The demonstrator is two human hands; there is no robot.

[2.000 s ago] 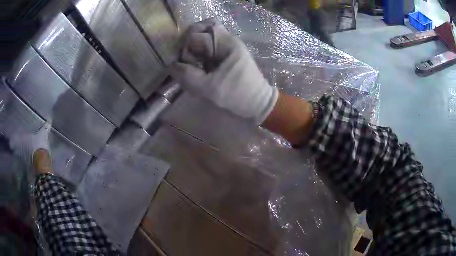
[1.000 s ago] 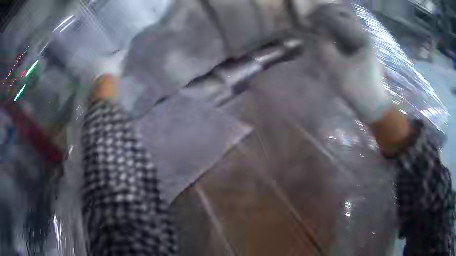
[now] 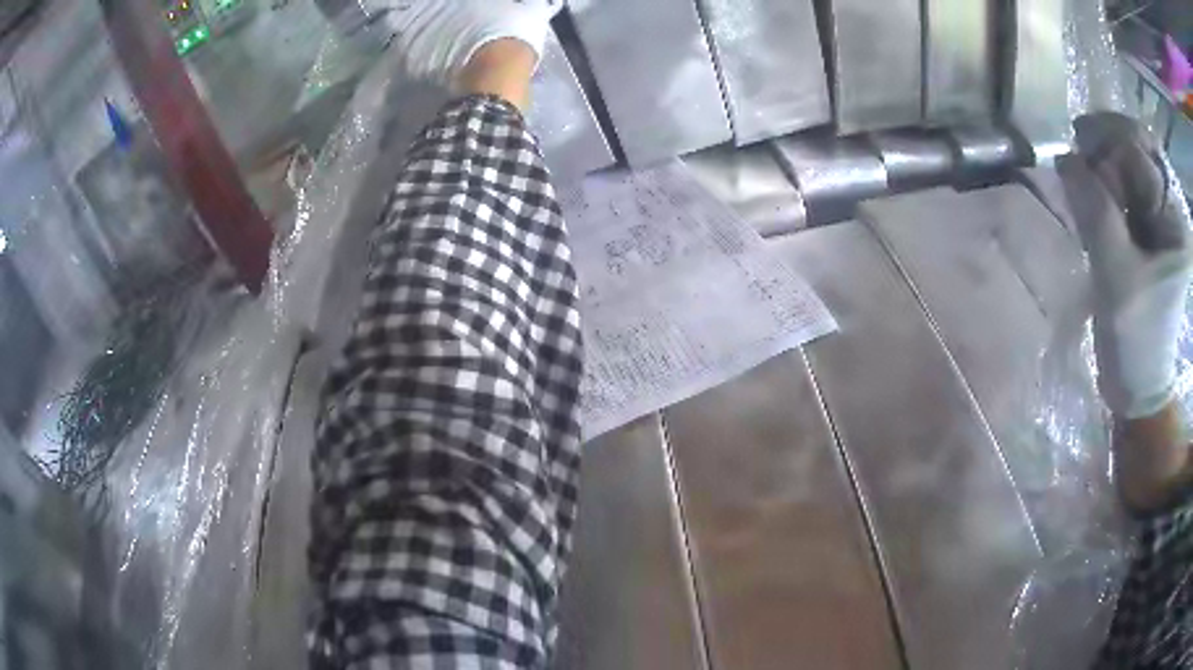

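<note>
Grey sheet-metal housings (image 3: 772,524) stand side by side in rows with thin dark gaps. A printed paper sheet (image 3: 693,295) lies flat on them, partly hidden by my left sleeve. Clear stretch film (image 3: 209,458) hangs crinkled down the left side and also shows at the right edge. My left hand (image 3: 478,33), in a white glove, is at the top edge, partly cut off; its fingers are not clear. My right hand (image 3: 1136,262), in a white glove with a dirty grey part, is at the right beside the film; whether it grips the film is unclear.
A dark red metal post (image 3: 196,144) stands at the upper left, beside the stack. Green indicator lights (image 3: 190,26) show behind it. A dark mesh-like tangle (image 3: 118,373) is at the left. A small pink thing (image 3: 1177,63) is at the upper right edge.
The view has turned, so the rows now run nearly straight ahead. The paper now shows sharply. My hands show farther apart, the left at the top and the right at the right edge.
</note>
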